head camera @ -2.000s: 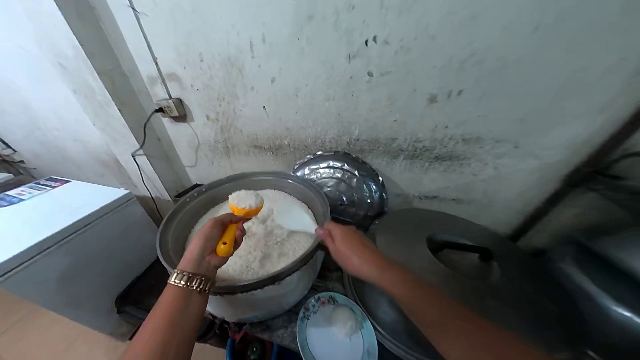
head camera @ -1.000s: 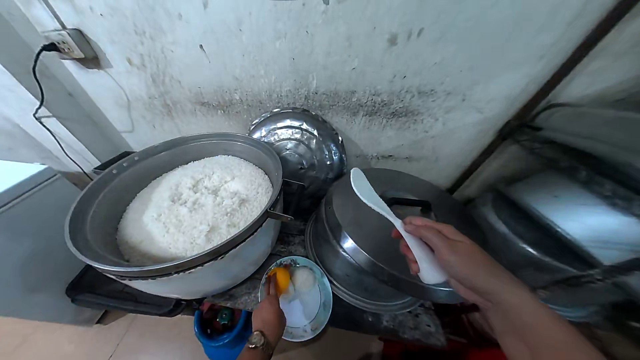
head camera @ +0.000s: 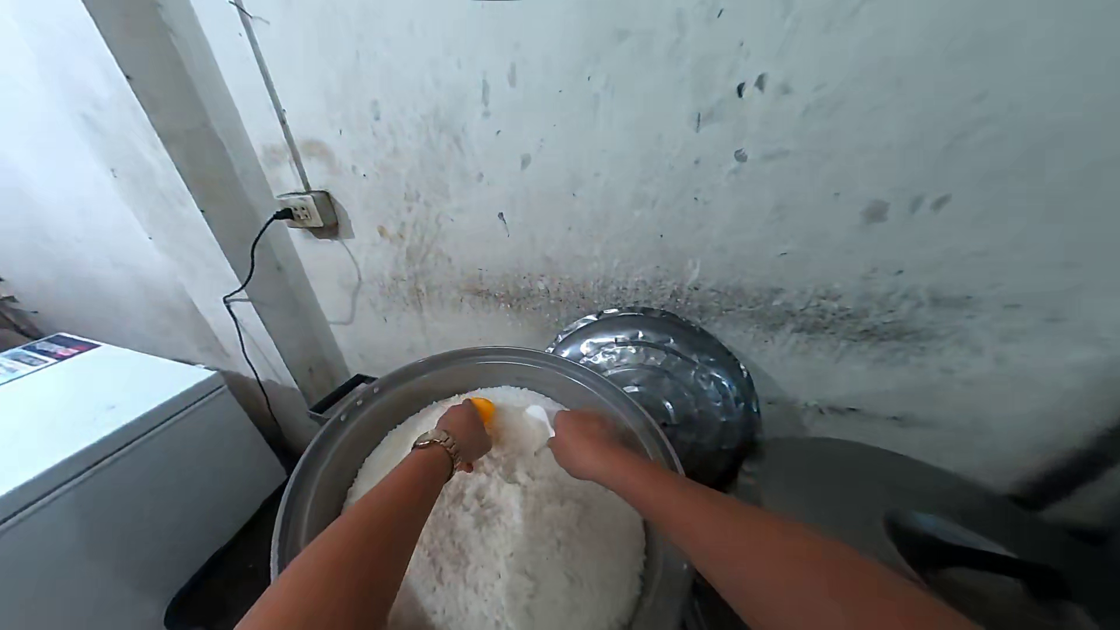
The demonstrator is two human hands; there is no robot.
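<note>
Cooked white rice (head camera: 516, 534) fills much of a large round metal pot (head camera: 319, 464). My left hand (head camera: 464, 430), with a metal-band watch on its wrist, grips a yellow scoop (head camera: 483, 409) at the rice's far side; the scoop is mostly hidden by the hand. Just to its right, my right hand (head camera: 588, 444), a little blurred, holds a white rice paddle (head camera: 541, 418) whose blade reaches the rice. The two tools are close together, with a small gap between them.
A shiny metal lid (head camera: 674, 385) leans on the wall behind the pot. At right is a lidded pot with a black handle (head camera: 980, 551). A white chest appliance (head camera: 114, 429) stands left. A black cord (head camera: 249, 350) hangs from a wall outlet (head camera: 308, 210).
From beside the plate, my left hand has moved to the large pot with the yellow scoop. My right hand has brought the paddle from over the lidded pot into the rice. The view has swung left.
</note>
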